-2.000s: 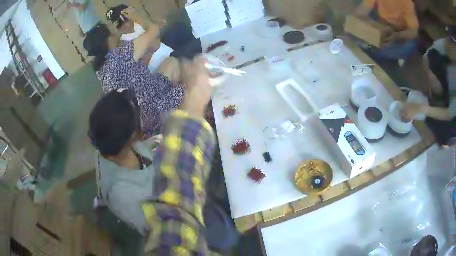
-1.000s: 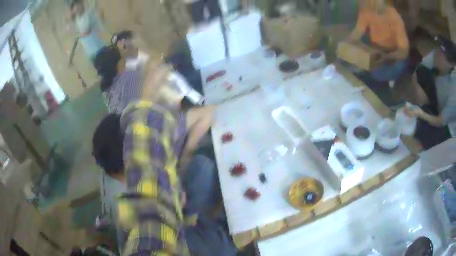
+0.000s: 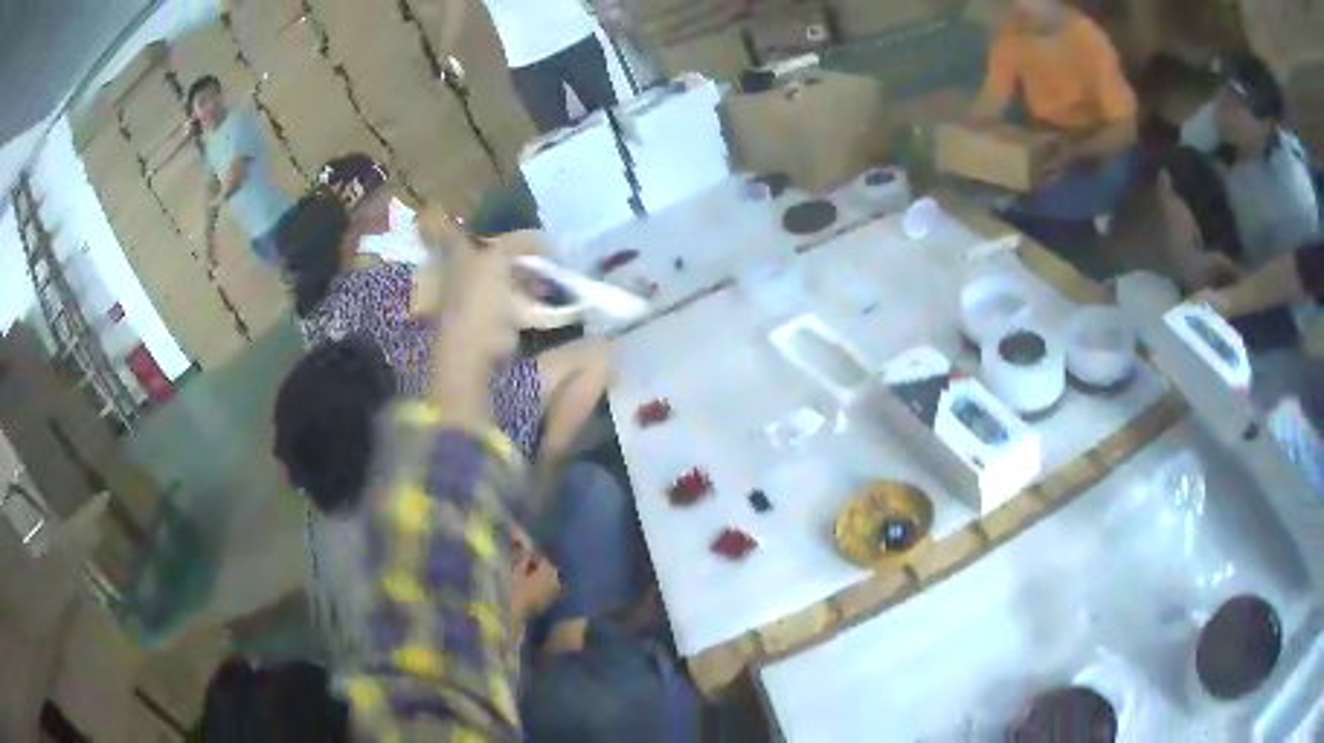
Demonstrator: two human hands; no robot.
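Observation:
My left hand is raised at the upper left, on an arm in a yellow and purple plaid sleeve. Hand and sleeve are blurred. It appears to hold a flat, elongated white object that points right, toward the table; what it is cannot be told, and the finger placement is unclear. My right hand is not in view.
White-covered table holds red piles, a gold-brown dish, a white tray, a retail box and white housings. Dark discs lie lower right. Seated people are left and upper right; cartons stand behind.
The view has shifted. My raised hand and the white object are farther left from the table than two seconds ago. A white box now shows by the person at right.

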